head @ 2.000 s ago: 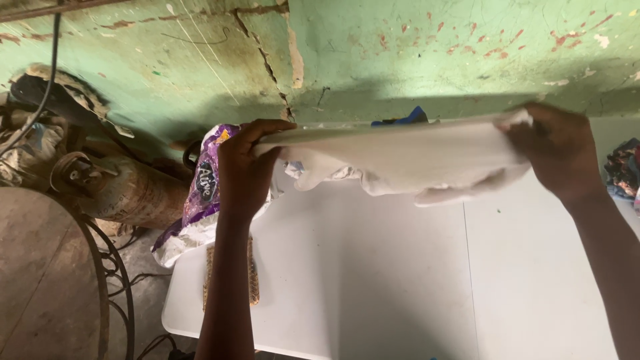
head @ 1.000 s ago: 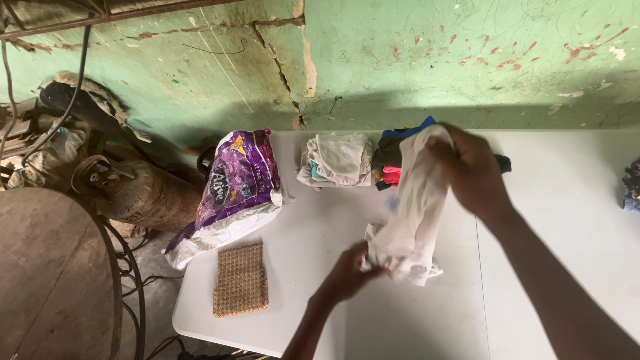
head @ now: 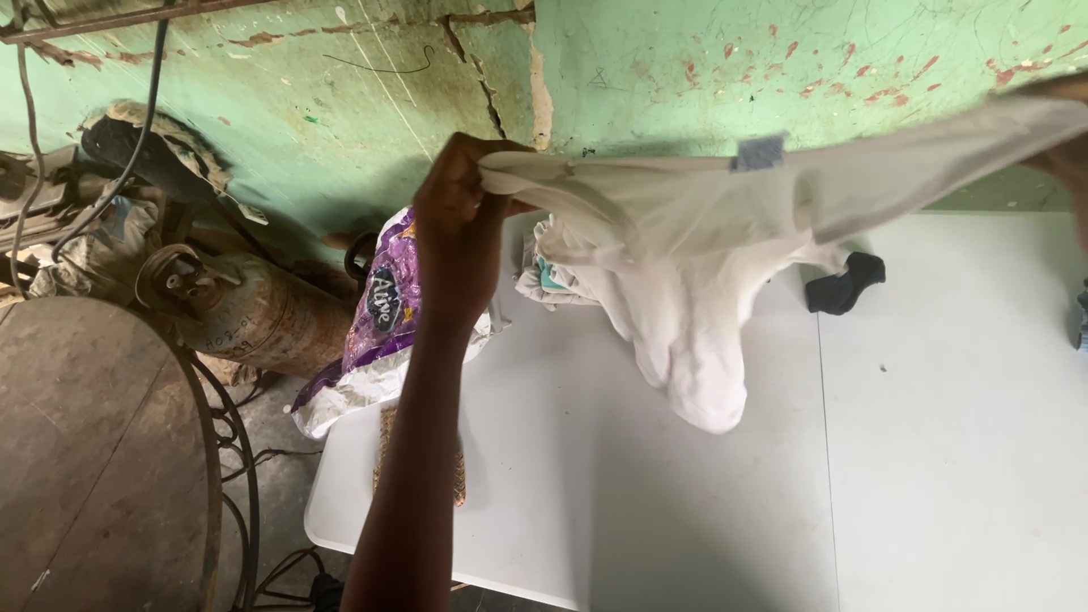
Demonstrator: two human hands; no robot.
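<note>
A white cloth garment is stretched between my two hands above the white table, its middle hanging down in a bunched point. My left hand pinches one end of it. At the right edge of the view, my right hand holds the other end and is partly cut off. A small grey-blue patch shows on the garment's upper edge. Behind the garment, folded pale cloths are partly hidden. A small black cloth item lies right of the hanging part.
A purple and white plastic package lies at the table's left corner, with a woven brown item partly behind my left forearm. A rusty gas cylinder and a round table stand at left. The cracked green wall borders the table.
The white garment was bunched between my hands a second ago and is now spread wide. My left hand has moved up, my right hand to the right.
</note>
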